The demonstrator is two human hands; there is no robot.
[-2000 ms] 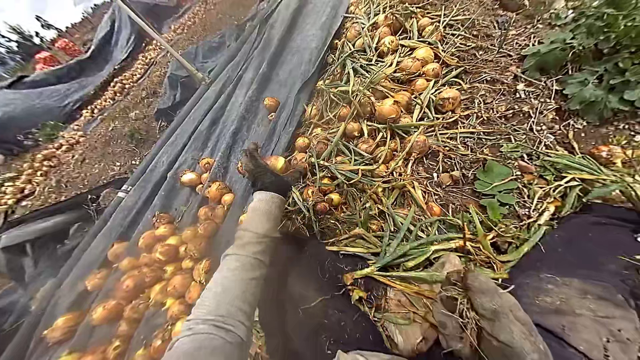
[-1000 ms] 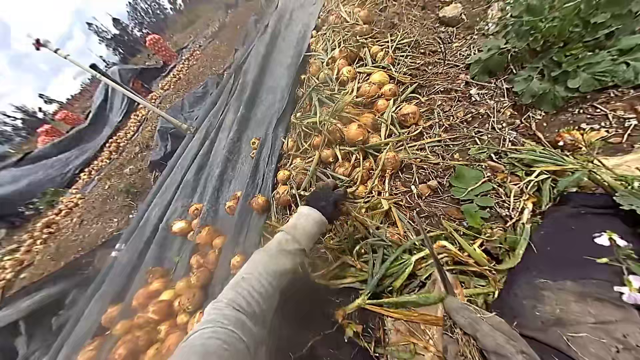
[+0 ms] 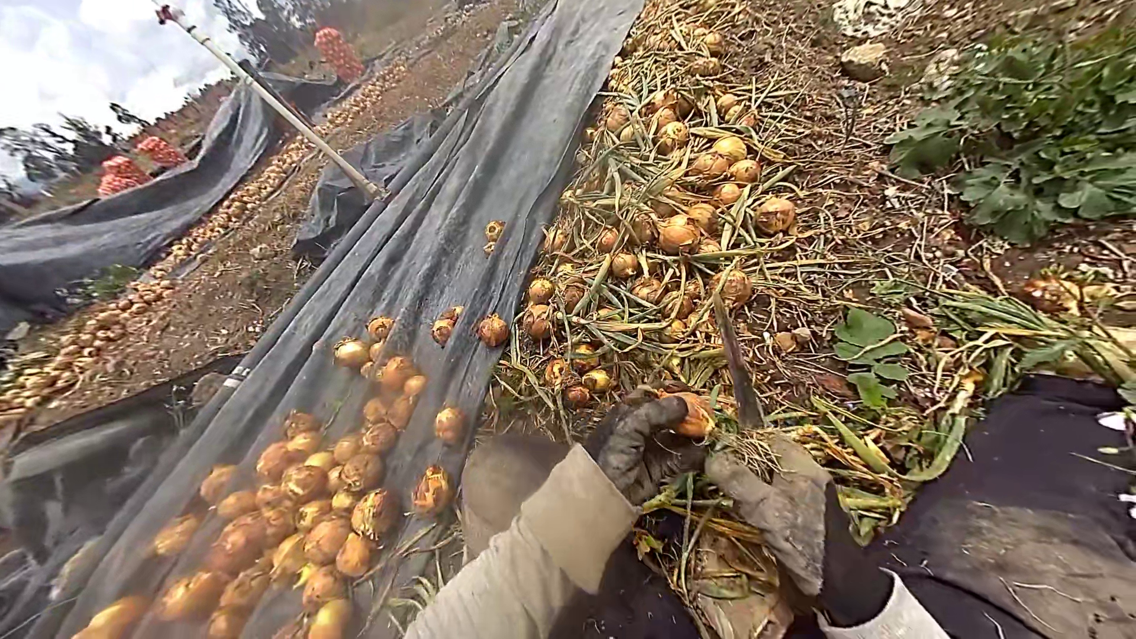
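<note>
My left hand [image 3: 646, 444], in a dark dirty glove, is closed around an onion [image 3: 694, 414] above my lap. Close beside it on the right, my right hand [image 3: 772, 497] in a grey worn glove grips a knife, whose dark blade [image 3: 737, 364] points up and away; its handle is hidden in the glove. Dry roots or leaf bits show between the hands. Cut onions [image 3: 328, 497] lie in a heap on a dark mesh sheet [image 3: 479, 169] to the left. Onions with their long leaves [image 3: 679, 232] lie in a row on the soil ahead.
A pale pole [image 3: 275, 102] slants over the sheet at upper left. Farther off are another dark sheet [image 3: 177, 222], a line of onions [image 3: 89, 342] and filled red net sacks [image 3: 124, 173]. Leafy green plants [image 3: 1029, 142] grow at right, and a stone [image 3: 863, 61] lies at the top.
My left hand has come back from the onion row towards my lap, with an onion now in it. The knife blade has swung more upright beside it.
</note>
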